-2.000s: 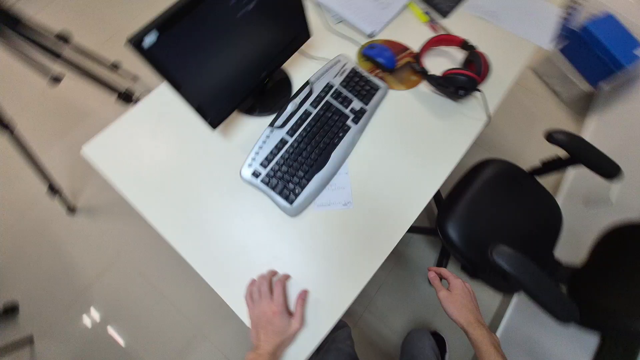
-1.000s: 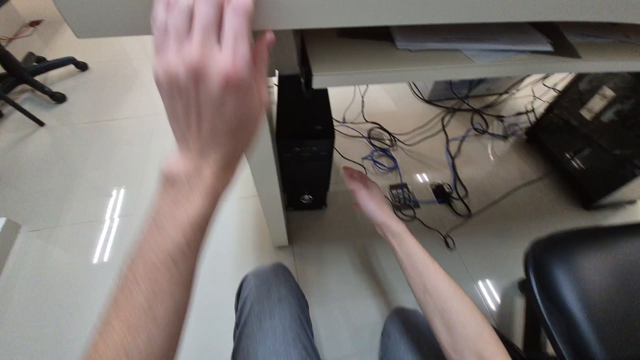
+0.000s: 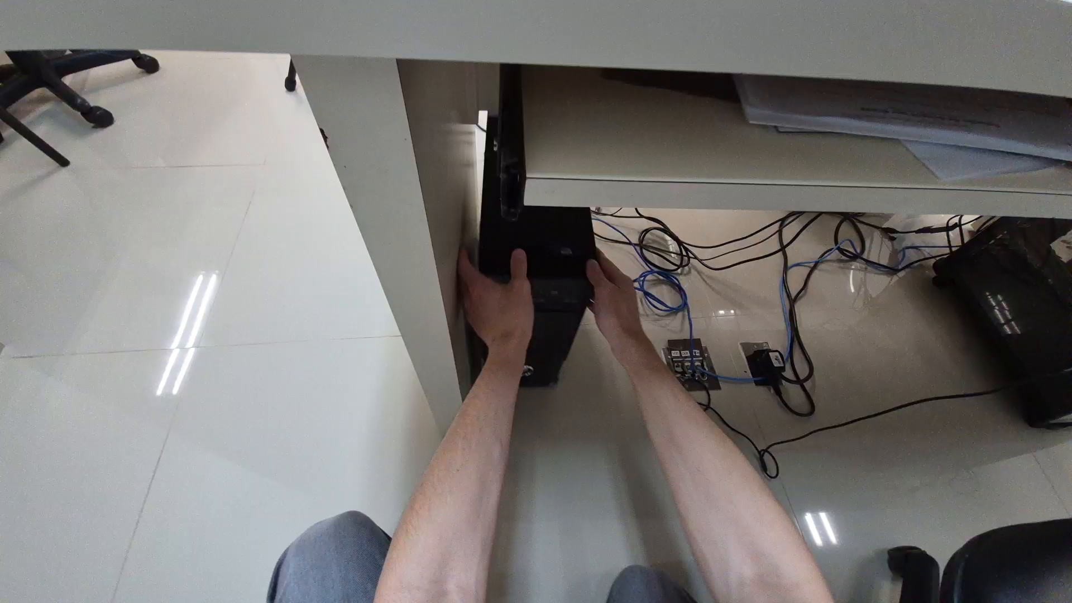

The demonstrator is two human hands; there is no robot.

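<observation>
A black computer tower [image 3: 548, 331] stands upright on the floor under the desk, close beside the desk's side panel [image 3: 368, 167]. My left hand [image 3: 500, 306] grips its left side, with the thumb on the top front edge and the other fingers between tower and panel. Against the right side of the tower lies my right hand [image 3: 615, 301], fingers wrapped toward the back and partly hidden. The rear of the tower is hidden beneath the desk's shelf [image 3: 754, 188].
Black and blue cables [image 3: 666, 289] lie tangled behind and right of the tower, near floor sockets [image 3: 691, 364]. A second black case [image 3: 1013, 310] stands at the right. Papers [image 3: 904, 113] rest on the shelf. A black chair [image 3: 1013, 565] is at lower right.
My left hand has left the desk edge and now holds the tower's left side. My right hand has moved onto its right side. The view has tipped from the desktop to below the desk.
</observation>
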